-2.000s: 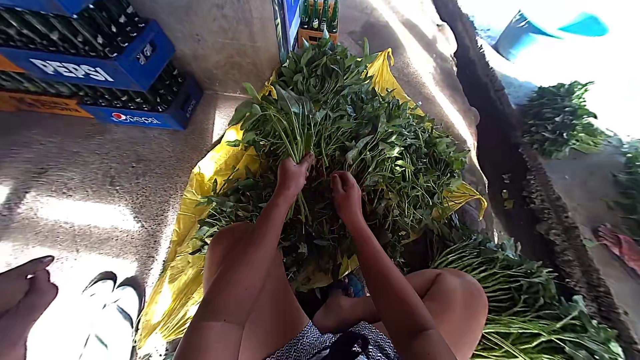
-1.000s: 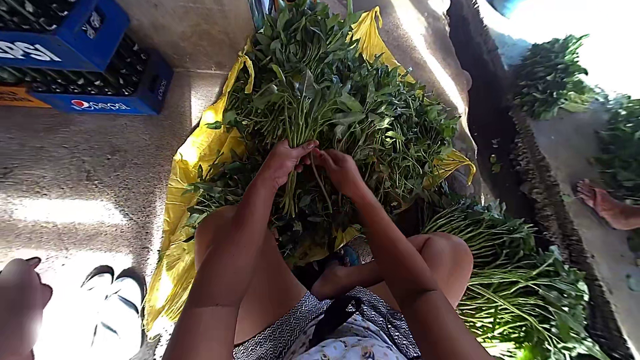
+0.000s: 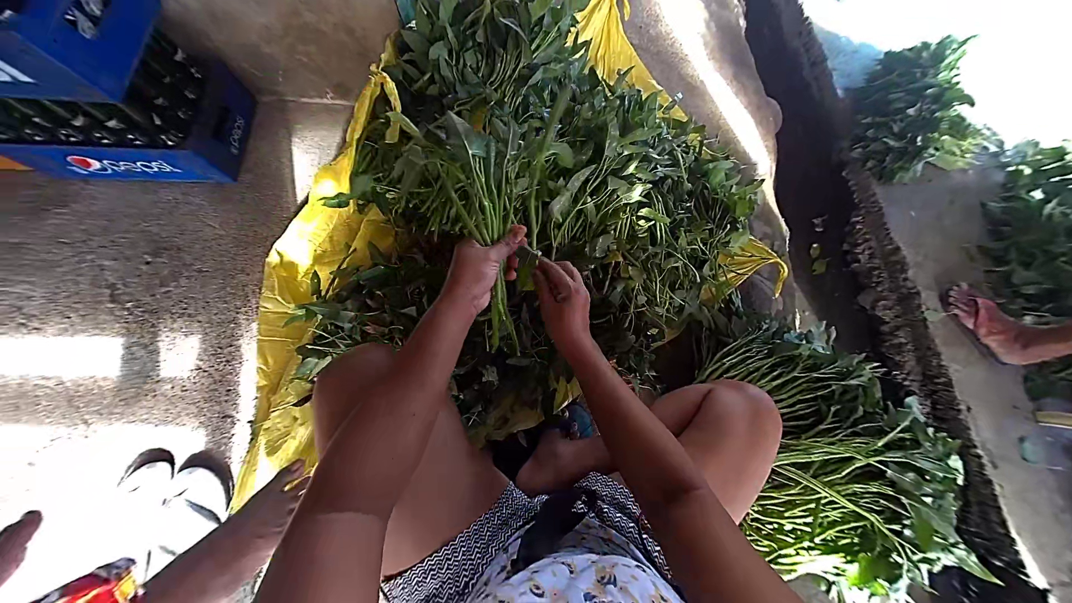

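Observation:
My left hand (image 3: 479, 266) is closed around a bunch of leafy green stems (image 3: 494, 197), whose leaves point away from me and whose cut ends hang below the fist. My right hand (image 3: 563, 301) is close beside it on the right, its fingers pinching something small and partly hidden near the left thumb, perhaps a stem or leaf. Beneath and beyond both hands lies a large heap of leafy greens (image 3: 636, 193) on a yellow plastic sheet or sack (image 3: 314, 243). More long-stemmed greens (image 3: 837, 469) lie at the right of my knee.
Blue Pepsi crates (image 3: 193, 159) of bottles stand at the upper left. Slippers (image 3: 176, 494) and another person's limb (image 3: 251, 528) are at the lower left. A gutter (image 3: 825, 167) runs along the right; past it are greens (image 3: 917, 109) and another person's foot (image 3: 997, 322).
Both hands stay over the heap, the left still holding stems. A strand between my hands one second ago no longer shows there. Another person's limb has come in at the lower left.

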